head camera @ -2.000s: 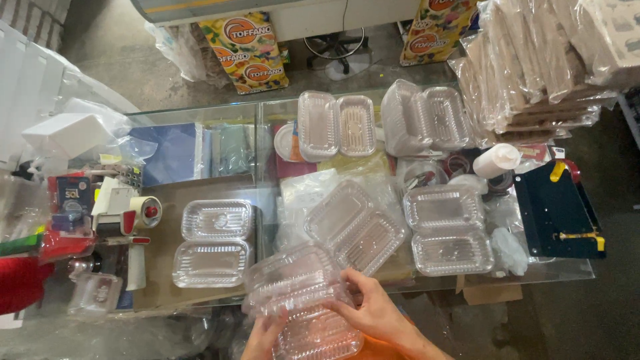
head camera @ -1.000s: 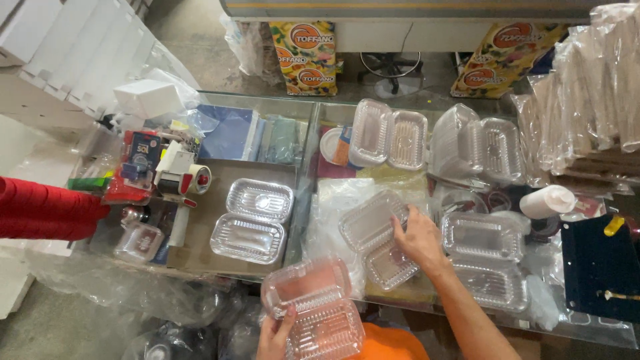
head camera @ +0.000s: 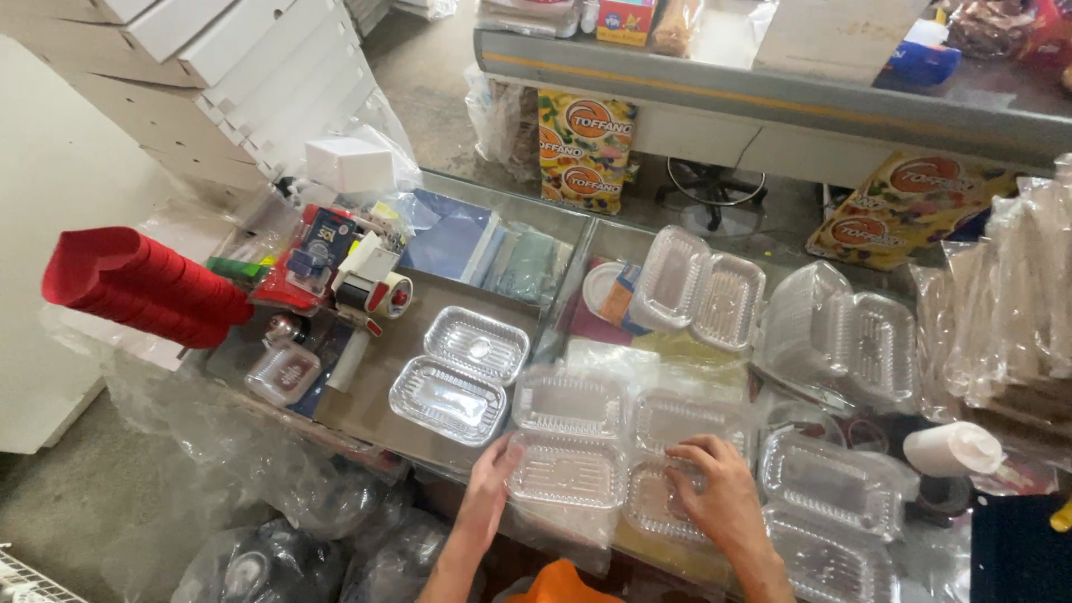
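My left hand (head camera: 494, 477) touches the left edge of an unfolded clear plastic clamshell container (head camera: 569, 471) on the glass counter; whether the fingers grip it is unclear. Over a second clamshell container (head camera: 691, 423), just to the right, my right hand (head camera: 712, 486) rests with bent fingers at its middle. Another unfolded container (head camera: 448, 398) lies left of my left hand. Farther back is one more container (head camera: 699, 289), beside a nested stack of containers (head camera: 837, 335). Near the right front lie further containers (head camera: 829, 486).
A tape dispenser (head camera: 368, 285), a red stack of heart-shaped items (head camera: 142, 285) and a small lidded container (head camera: 283, 372) are at left. Bagged brown items (head camera: 1005, 301), a white roll (head camera: 952, 448) and a dark board (head camera: 1017, 544) stand or lie at right. White boxes (head camera: 251, 75) are piled behind.
The container that my left hand held in front of the counter now lies on it, left of the one under my right hand. The view has shifted to show more of the left and back.
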